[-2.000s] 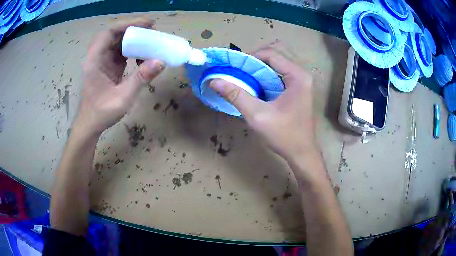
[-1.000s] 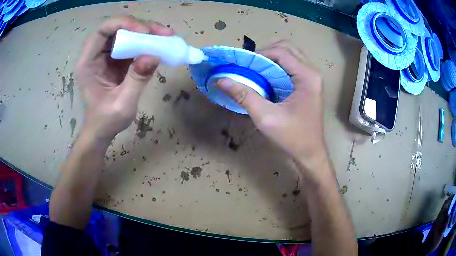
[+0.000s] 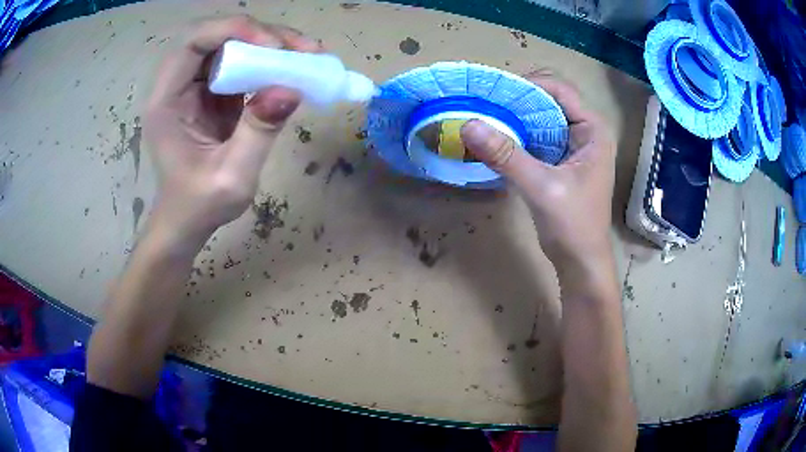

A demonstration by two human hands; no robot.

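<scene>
My left hand (image 3: 216,132) holds a white glue bottle (image 3: 281,74) sideways, its nozzle pointing right. The nozzle tip is at the left rim of a light blue pleated ring (image 3: 398,110); whether it touches is hard to tell. My right hand (image 3: 566,177) grips the ring at its right side, thumb inside the hole, fingers behind. The ring is tilted above the board, with a darker blue inner band (image 3: 468,107) and a white inner edge. The yellow handle of a utility knife (image 3: 452,139) shows through the hole.
A stained brown board (image 3: 353,353) covers the bench. At the right lie a smartphone (image 3: 682,181) in a pale case, overlapping pleated rings (image 3: 658,66) and a teal stick (image 3: 779,236). More blue pieces (image 3: 22,19) are at the top left. A green edge borders the board.
The ring and my right hand have moved right, and the yellow handle now shows through the hole. The bottle has shifted slightly right with my left hand, still at the ring's left rim.
</scene>
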